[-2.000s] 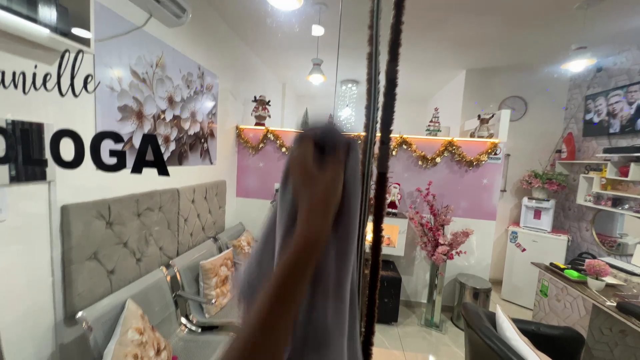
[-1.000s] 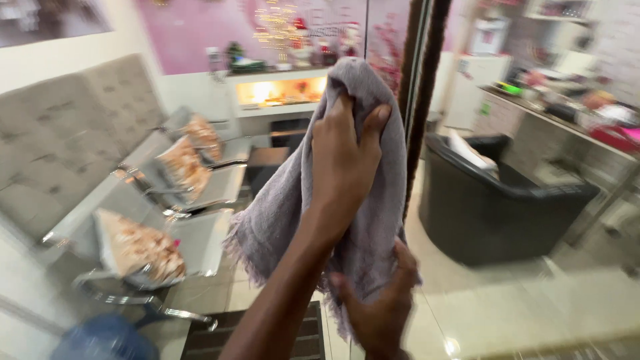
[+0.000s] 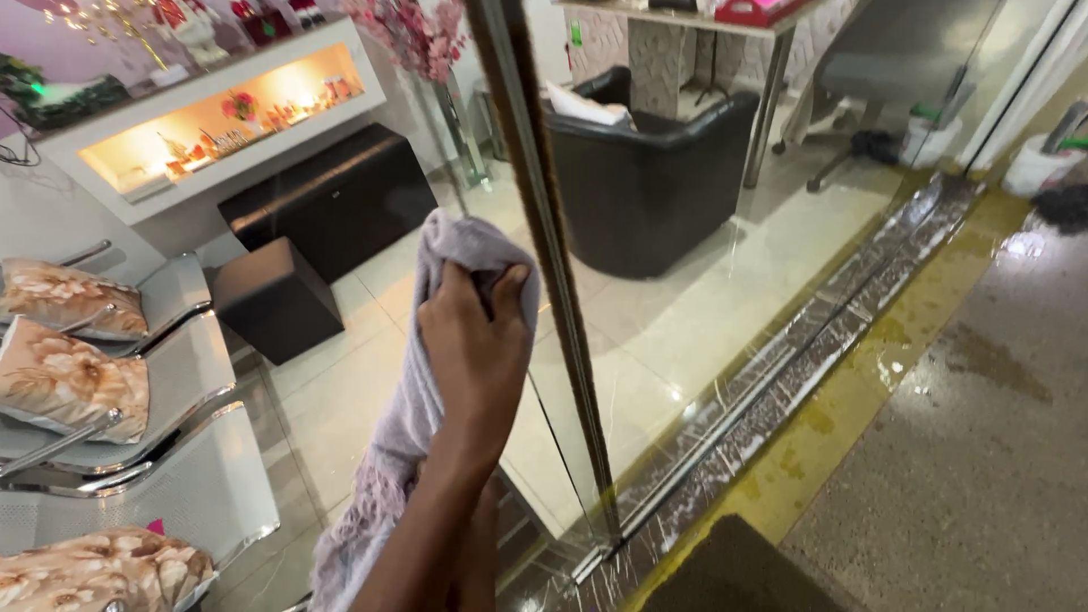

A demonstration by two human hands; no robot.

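Note:
My left hand (image 3: 476,340) grips a bunched grey-lilac towel (image 3: 391,425) near its top, thumb on the right side, close beside the edge of a glass door panel. The towel hangs toward the lower left, its fringe partly showing. Behind my left forearm is my right hand (image 3: 483,535), mostly hidden; its hold on the towel cannot be made out. A dark brush strip (image 3: 544,221) runs down the glass panel's edge, just right of the towel. At its foot lies a wet metal floor track (image 3: 705,438) with foam and water streaks.
Metal waiting chairs (image 3: 161,476) with floral cushions (image 3: 76,382) line the left. Beyond the glass are a dark cube stool (image 3: 280,297), a long black bench (image 3: 340,195) and a black armchair (image 3: 646,187). A white bucket (image 3: 1041,161) stands at right; a dark mat (image 3: 739,569) lies below.
The view has tilted down toward the floor track. My left hand keeps hold of the towel. My right hand, plainly seen at the towel's lower part a second ago, is now mostly behind my left forearm.

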